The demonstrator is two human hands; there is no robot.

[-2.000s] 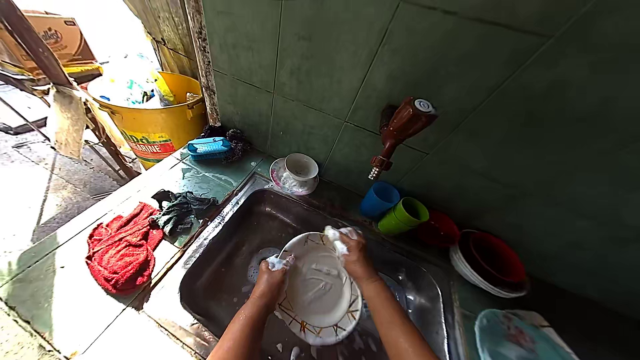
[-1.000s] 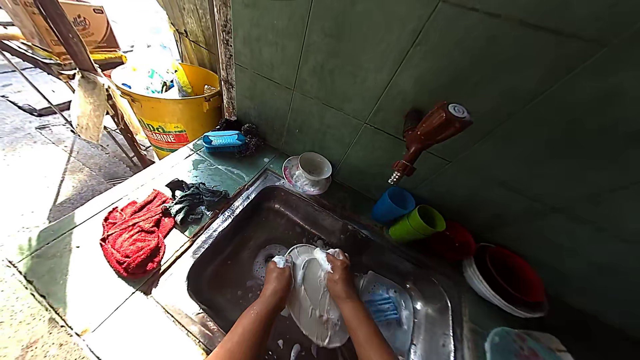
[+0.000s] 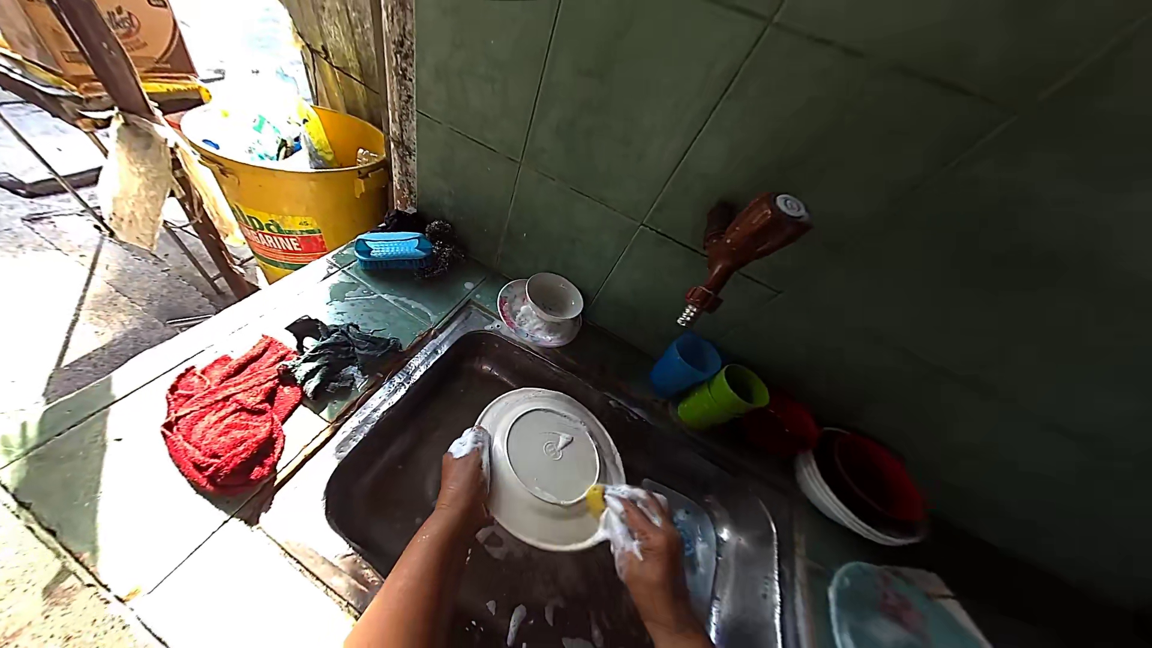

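Observation:
A pale plate (image 3: 553, 454) is held over a metal sink (image 3: 396, 468), its underside facing up. My left hand (image 3: 465, 481), with suds on the fingers, grips the plate's left rim. Soapy suds cover the fingers of my right hand (image 3: 643, 540), which presses a yellow sponge (image 3: 595, 499) against the plate's lower right edge. Beneath and beside my right hand, a bluish translucent item (image 3: 697, 540) lies in the sink, partly hidden.
Behind the sink stand a cup (image 3: 553, 297) on a saucer, a blue cup (image 3: 686, 364), green cups (image 3: 720, 396) and stacked bowls (image 3: 837, 495) under a brown faucet (image 3: 751, 238). Left lie a red cloth (image 3: 229, 414), a dark cloth (image 3: 337, 355) and a blue brush (image 3: 393, 249).
The plate has been turned from its front, seen two seconds ago, to its underside. My right hand has moved from the plate's upper right to its lower right edge.

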